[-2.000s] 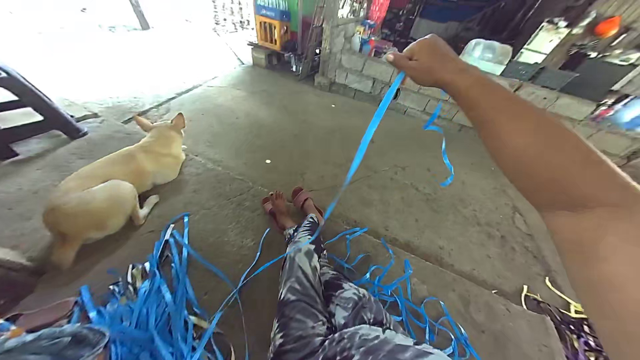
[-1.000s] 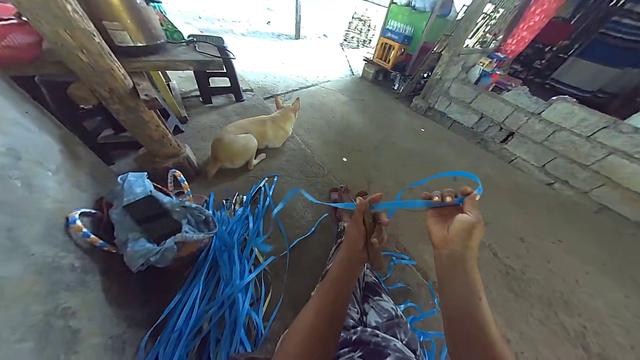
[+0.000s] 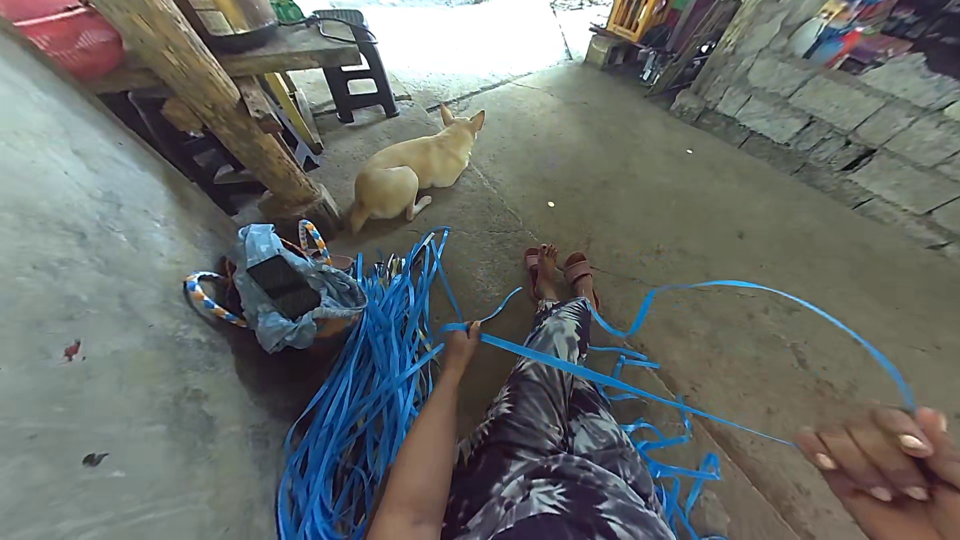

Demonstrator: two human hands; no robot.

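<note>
A blue plastic strap [image 3: 577, 369] runs taut across my lap between both hands. My left hand [image 3: 460, 346] grips it near the pile, with a short end sticking out past the fingers. At the lower right, my right hand [image 3: 885, 457] is closed on the strap, and a loose length arcs from it back toward my knees. A thick pile of blue plastic straps [image 3: 367, 375] lies on the floor to my left. More loose blue strips [image 3: 675, 469] lie curled to the right of my legs.
A bag [image 3: 289, 289] with a dark phone-like object on top stands beside the pile. A tan dog [image 3: 420, 169] lies ahead on the concrete floor. A wooden post [image 3: 217, 105], table and black stool [image 3: 360, 71] are at upper left; a block wall [image 3: 847, 120] runs along the right.
My hands, near each other in front of me one second ago, are now wide apart, the right far to the right and the left near the pile. The strap between them is stretched out.
</note>
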